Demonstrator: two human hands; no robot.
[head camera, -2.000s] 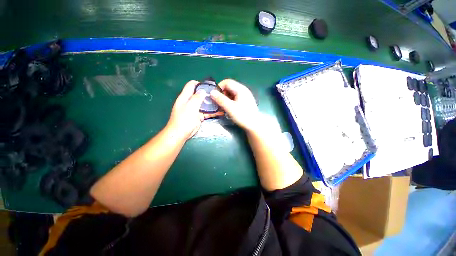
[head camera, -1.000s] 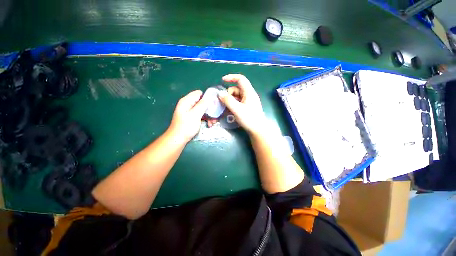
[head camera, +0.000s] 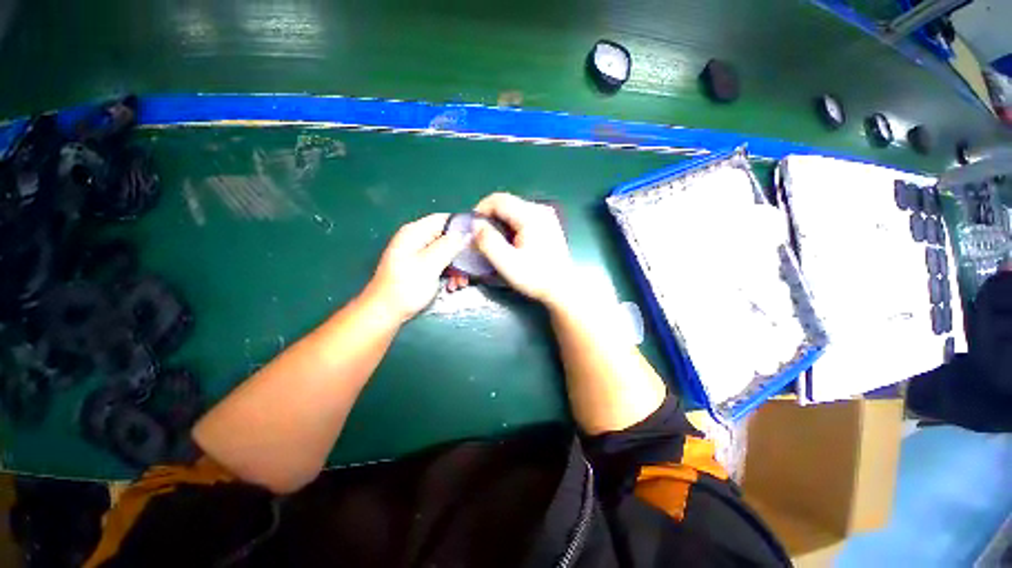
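Note:
A small round unit (head camera: 471, 245) with a pale grey face and a dark rim is held between both hands above the green bench. My left hand (head camera: 413, 266) grips its left side, with the thumb at the face's edge. My right hand (head camera: 526, 246) holds its right side, with the thumb on the pale face. The fingers hide the unit's underside and much of its rim. A small reddish spot shows below it at my left fingertips; what it is I cannot tell.
Black ring-shaped housings (head camera: 139, 311) are piled at left. A blue tray (head camera: 697, 372) with white contents lies at right, beside a white sheet (head camera: 860, 277) bearing black pads (head camera: 938, 261). Beyond the blue strip (head camera: 333, 109), several units stand on the belt. An open cardboard box (head camera: 877, 466) is below right.
The pale piece was tilted up in the fingers a second ago; now it lies flatter with a dark rim visible. My right fingers have closed in around it.

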